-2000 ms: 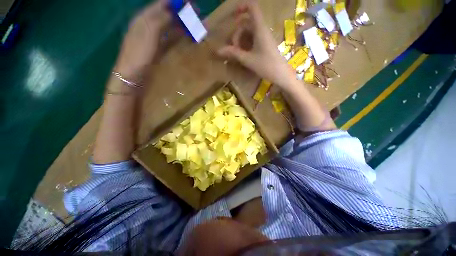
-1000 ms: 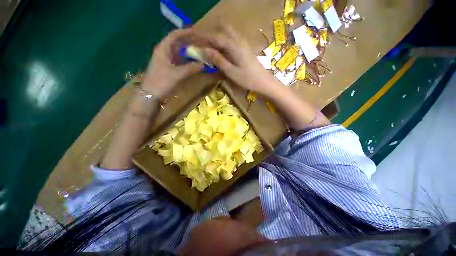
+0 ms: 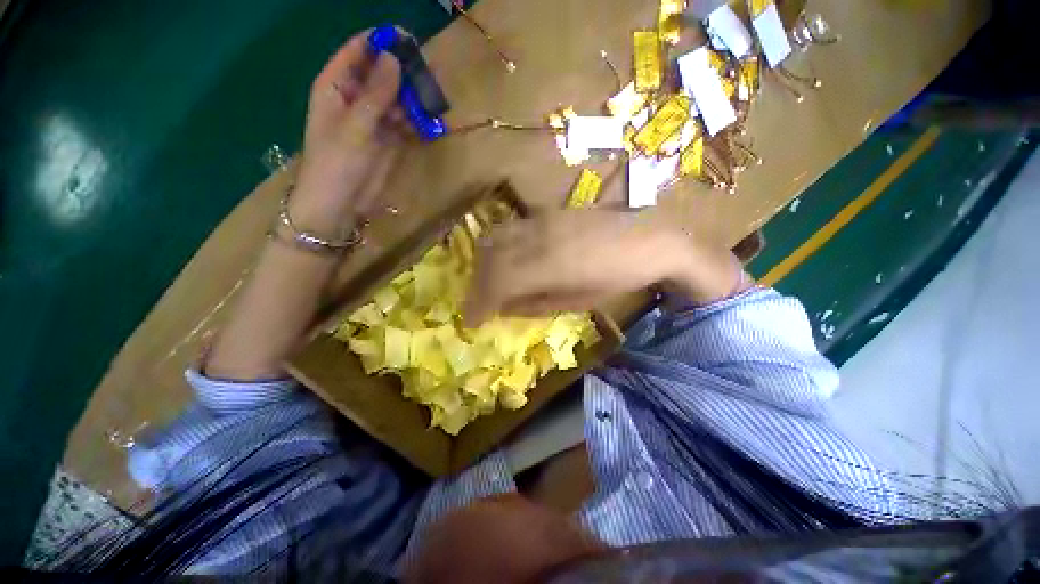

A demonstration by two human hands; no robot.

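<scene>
My left hand (image 3: 346, 137) holds a blue part (image 3: 413, 86) upright-tilted between its fingers, above the brown board. The part has a dark grey face and bright blue ends. Thin leads run right from its lower end towards the pile. My right hand (image 3: 559, 268) is blurred over the open cardboard box (image 3: 393, 422); its fingers are over the pale-yellow liners (image 3: 456, 354), and whether it holds anything cannot be told. Wired gold pieces (image 3: 647, 63), some with white faces (image 3: 707, 89), lie in a pile beyond the box to the right.
The brown cardboard-covered ledge (image 3: 217, 308) curves across the view. The glossy green belt (image 3: 114, 251) lies beyond it on the left. A green surface with a yellow line (image 3: 850, 211) is on the right. A single gold piece (image 3: 585, 188) lies near the box.
My hands were together around the blue part and are now apart. My right hand has moved down over the box. My left hand keeps the part, which now shows a dark face.
</scene>
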